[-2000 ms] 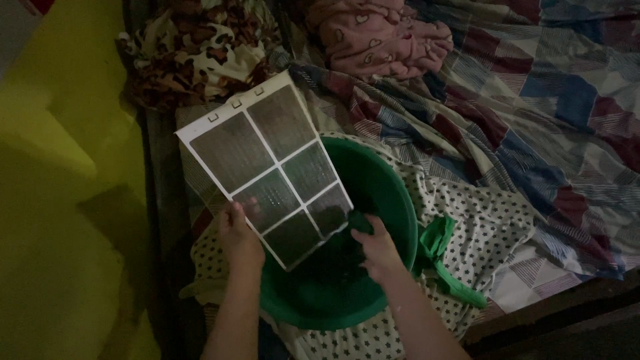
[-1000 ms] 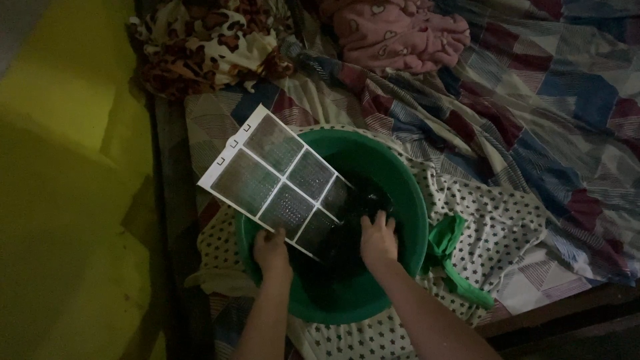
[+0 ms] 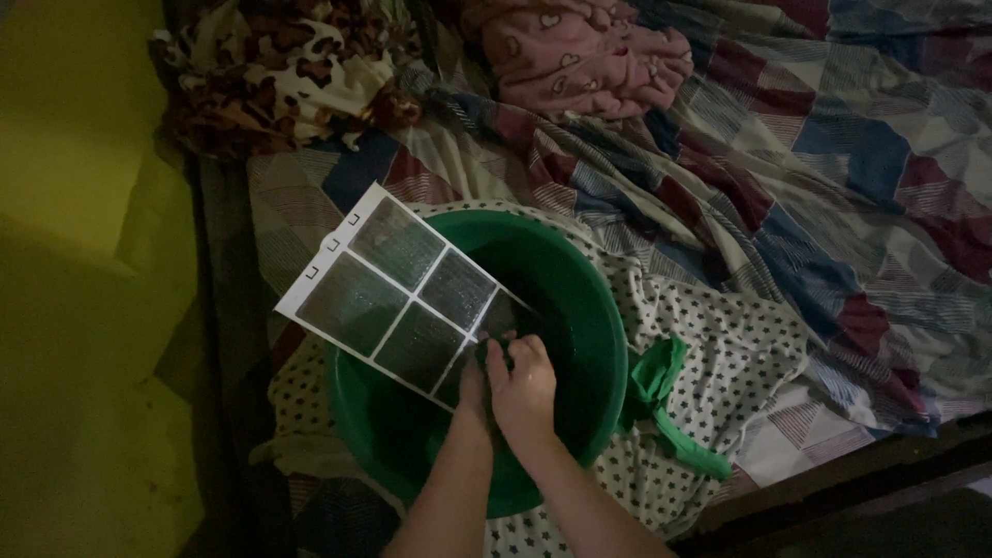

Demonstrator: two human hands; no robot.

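A white-framed mesh air filter point(image 3: 415, 298) leans across the left rim of a round green plastic basin point(image 3: 612, 341), its lower end down inside the basin. My left hand point(image 3: 473, 384) is at the filter's lower part, its fingers mostly hidden behind my right hand. My right hand point(image 3: 525, 380) is bent over beside it, close against the left one, with a small dark thing, perhaps a cloth or sponge, at its fingertips. The two hands are together over the basin. What lies at the dark bottom of the basin cannot be made out.
Under the basin lies a white cloth with stars point(image 3: 697, 325) on a bed with a patterned sheet point(image 3: 814, 170). A crumpled green cloth or bag point(image 3: 659, 380) is right of the basin. A pink cloth point(image 3: 581, 62) and a brown-and-white cloth point(image 3: 287, 70) lie behind. A yellow wall point(image 3: 77, 271) is at left.
My left hand has moved from the filter's lower left edge to beside my right hand. The filter has tilted further to the left and its lower end sits in the basin.
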